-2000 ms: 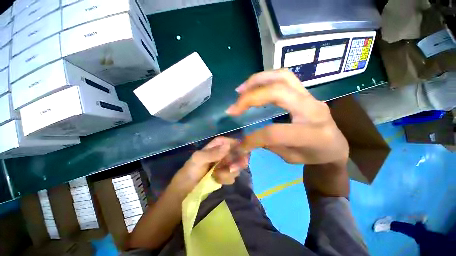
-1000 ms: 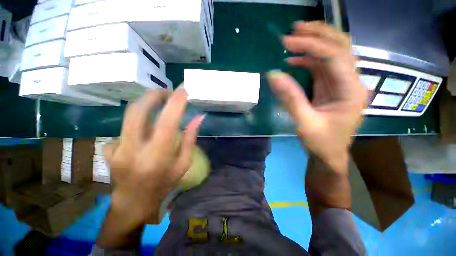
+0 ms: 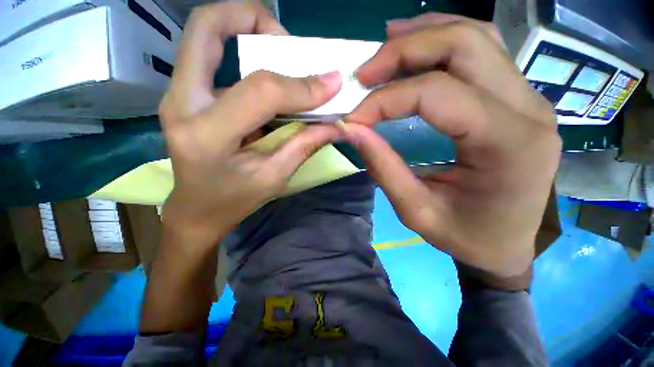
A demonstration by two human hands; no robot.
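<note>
A white retail box (image 3: 287, 56) is near the bench's front edge, between my hands. My left hand (image 3: 237, 122) holds the floppy yellow label sheet (image 3: 315, 170) below the box, with its fingers around the box's left side and a fingertip on the top face. My right hand (image 3: 466, 129) has fingertips on the box's right part and the thumb at its lower front edge. A tiny whitish spot shows by a right fingertip; I cannot tell if it is a sticker.
Stacked white boxes (image 3: 54, 68) stand on the green bench (image 3: 122, 154) at left. The counting scale (image 3: 574, 79) is at right. Open brown cartons with white boxes (image 3: 106, 226) are below the bench at left. Another brown carton (image 3: 548, 222) is partly hidden behind my right arm.
Both hands, apart a second ago, have come together on the box. The yellow sheet now spreads out below the box. The view has moved closer to the bench.
</note>
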